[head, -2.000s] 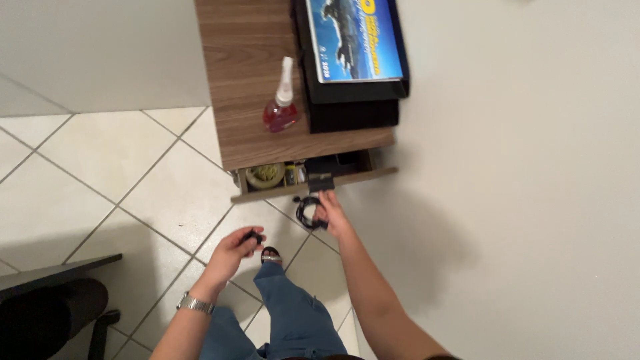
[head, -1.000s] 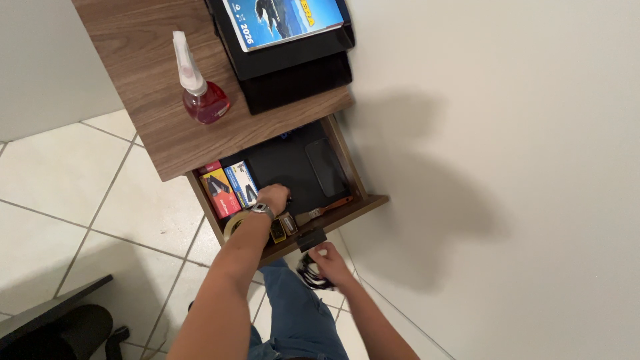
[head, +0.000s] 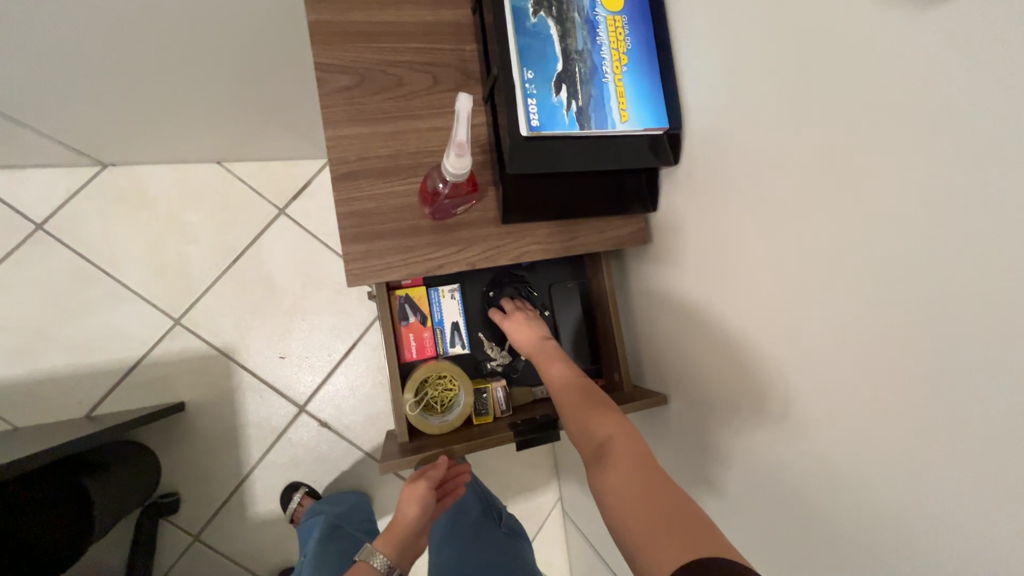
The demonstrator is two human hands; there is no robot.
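My right hand (head: 522, 324) reaches into the pulled-out wooden drawer (head: 620, 344), its fingers on a coiled black cable (head: 512, 286); whether they grip it is unclear. A bunch of keys (head: 498, 352) lies just left of that wrist. My left hand (head: 438, 490), wearing a metal watch, is empty just outside the drawer front. Two stapler boxes (head: 414, 324) (head: 450, 320) lie at the drawer's left. Nearer the front are a tape roll (head: 415, 422) with yellow paper clips inside its ring, a small yellow box (head: 482, 402) and a small pale box (head: 502, 398). A dark flat object (head: 570, 324) lies at the right.
Above the drawer, the wooden cabinet top (head: 392, 72) holds a spray bottle of red liquid (head: 450, 192) and a black document tray (head: 576, 192) with a magazine (head: 592, 64). A wall (head: 840, 280) rises at the right. A black chair (head: 72, 512) is at the lower left.
My left hand has come out of the drawer, where keys now lie. My right hand has moved from the drawer front into it, and the black cable, held outside before, is now inside.
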